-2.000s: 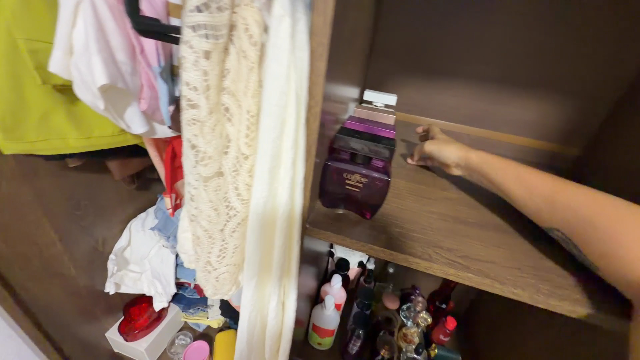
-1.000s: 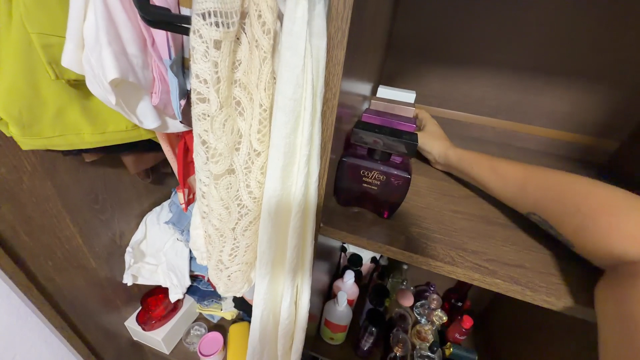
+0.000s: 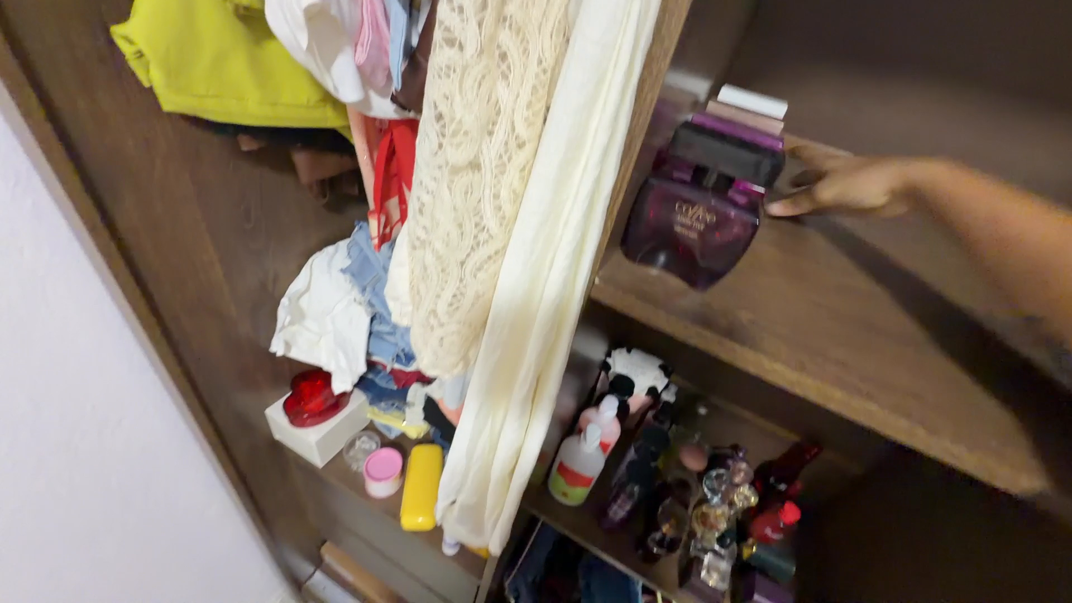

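Note:
On the upper wooden shelf [image 3: 879,310], against the upright panel, stands a dark purple glass perfume bottle [image 3: 691,226] with a black cap. More bottles line up behind it, their purple, pinkish and white caps [image 3: 752,101] showing. My right hand [image 3: 854,186] reaches in from the right beside this row, its fingers apart and close to the bottles' right side. Whether a fingertip touches the glass I cannot tell. Nothing shows in the hand. My left hand is out of the frame.
Cream lace [image 3: 477,167] and white cloth hang left of the panel. The lower shelf bears pump bottles [image 3: 578,465] and several small perfume bottles [image 3: 712,519]. At left are folded clothes [image 3: 327,310], a red heart-shaped item [image 3: 316,398] on a white box and a yellow case [image 3: 421,487].
My right hand was behind the bottle row's right side a second ago; now more of its fingers show, spread beside the bottles. The view has tilted and shifted left.

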